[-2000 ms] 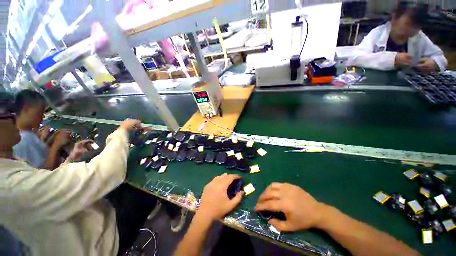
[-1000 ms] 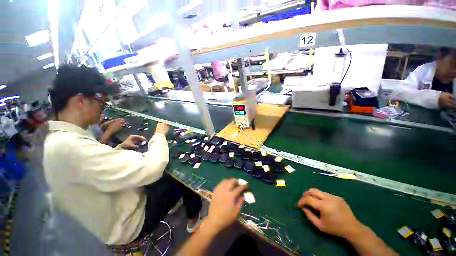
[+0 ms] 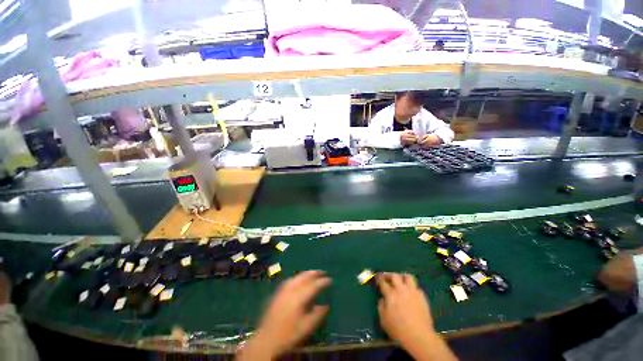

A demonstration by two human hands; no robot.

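Note:
My left hand is over the green work surface near the front edge, blurred, fingers apart, with nothing visible in it. My right hand is to its right, with its fingertips at a small black unit whose white and yellow tab sticks out to the left; the hand hides most of the unit. A dense pile of black units with white tabs lies to the left. A looser cluster of units lies to the right of my right hand.
A power supply stands on a wooden board behind the left pile. A white strip runs along the line. More units lie far right, beside another person's hand. A person in white sits opposite at a black tray.
The view has swung to the right, and the right clusters have come into fuller view. My right hand, empty and apart a second ago, is now at a unit. The white tab at my left hand is gone.

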